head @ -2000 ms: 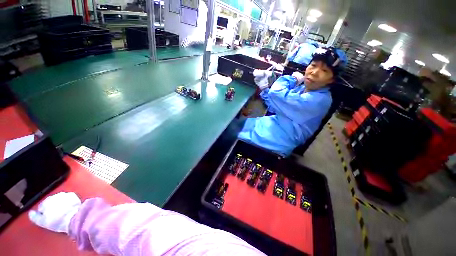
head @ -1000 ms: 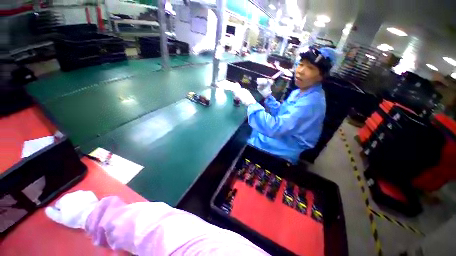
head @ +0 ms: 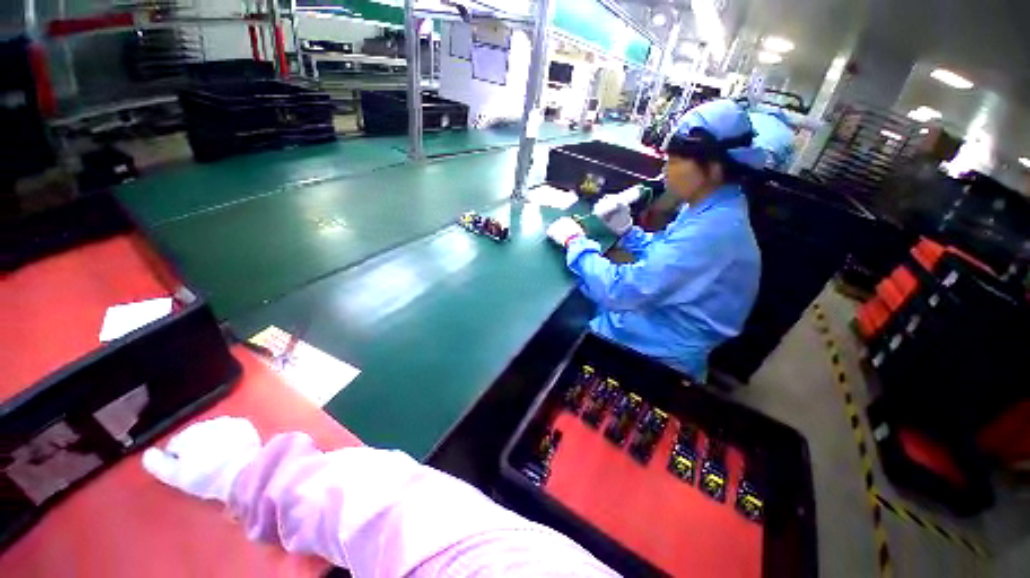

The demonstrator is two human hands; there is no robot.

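Observation:
My right hand [head: 207,457], in a white glove with a pink sleeve, rests low over the red mat [head: 147,522] at the lower left. Its fingers look bent together; whether they hold anything cannot be told. My left hand is out of the picture. A low black tray [head: 787,452] with a red lining stands at the lower right. It holds a row of several circuit boards [head: 649,435] with yellow parts along its back, and one board [head: 542,455] at its left side.
A large black bin [head: 124,395] with torn labels stands left of my hand. A pale sheet with cutters [head: 305,364] lies behind it. A board [head: 486,227] lies on the green bench [head: 373,296]. A blue-smocked coworker [head: 689,260] sits beyond the tray. Stacked trays [head: 926,373] stand far right.
The view has swung left, so bench, tray and bin appear further right. The coworker has turned from facing this way to the bench, with gloved hands now over it. My right hand stays on the mat.

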